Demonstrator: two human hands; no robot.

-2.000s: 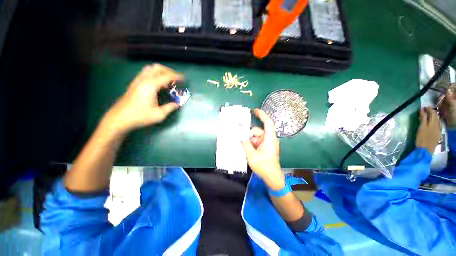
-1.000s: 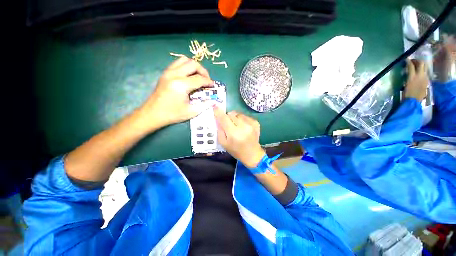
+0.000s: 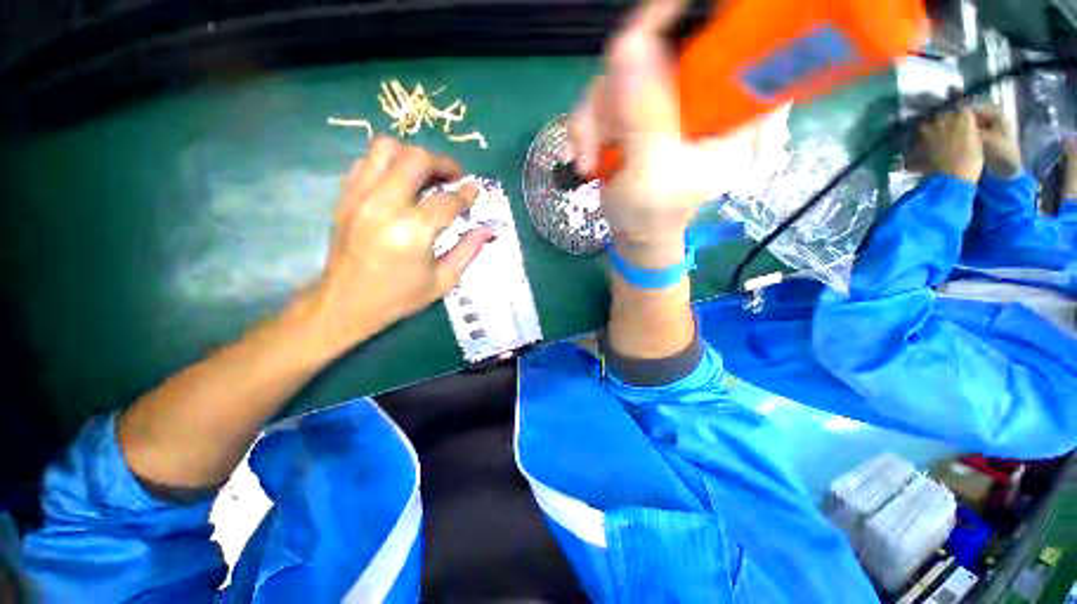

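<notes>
The silver-white phone mid-frame point(image 3: 496, 289) lies on the green mat at its front edge, slightly tilted. My left hand point(image 3: 396, 230) holds the frame's top end, thumb and fingers over the small board area, which they partly hide. My right hand point(image 3: 644, 130), blurred, with a light-blue wrist strap, is raised and grips the orange electric screwdriver point(image 3: 738, 77). The driver's lower end is over the round screw dish point(image 3: 549, 195), whose right part is hidden by the hand.
Pale-yellow curly strips point(image 3: 416, 109) lie above the frame. A black tray edge point(image 3: 295, 45) runs along the back. A clear plastic bag point(image 3: 815, 201) and black cable point(image 3: 815, 189) are at right. Another person's hands point(image 3: 963, 142) work at far right. White stacked trays point(image 3: 894, 513) are lower right.
My right hand has left the frame, moved up and right and taken hold of the orange screwdriver. My left hand stays at the frame's top end. The view has shifted and turned.
</notes>
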